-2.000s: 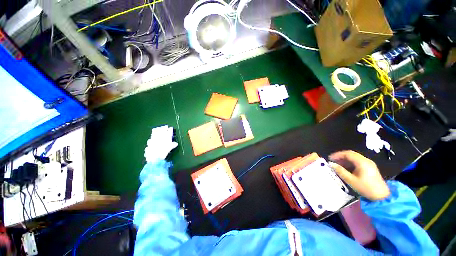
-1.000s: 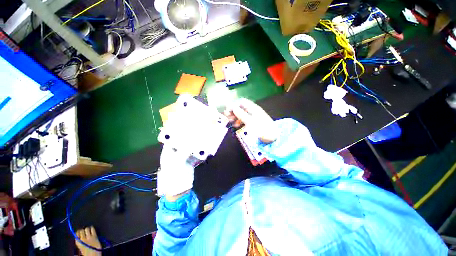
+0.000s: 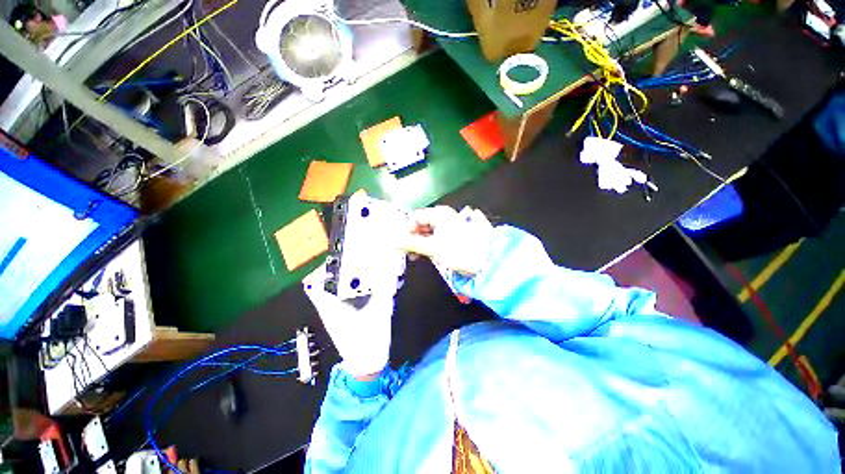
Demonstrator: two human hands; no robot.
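My gloved left hand (image 3: 357,324) holds a white module housing (image 3: 372,243) from below, over the bench in front of me. The housing is tilted, with dark round spots on its face and dark connectors along its left edge. My right hand (image 3: 454,239), bare at the fingertips, grips its right side. Orange pads lie on the green mat at the left (image 3: 303,241) and further back (image 3: 325,181). A small white module (image 3: 404,148) lies partly on another orange pad (image 3: 376,139). What lies under my hands is mostly hidden.
A lit round lamp or fan (image 3: 309,46) stands at the back. The raised shelf holds a tape roll (image 3: 523,74) and cardboard box (image 3: 508,28). Yellow cables (image 3: 602,83) and a crumpled white lump (image 3: 611,167) are right. Blue cables (image 3: 208,356) and a connector strip (image 3: 304,355) are left.
Two seconds ago my hands were apart, left over the mat and right at the stack. Now both hold the housing, which has turned since one second ago to show its connector edge. The view has shifted.
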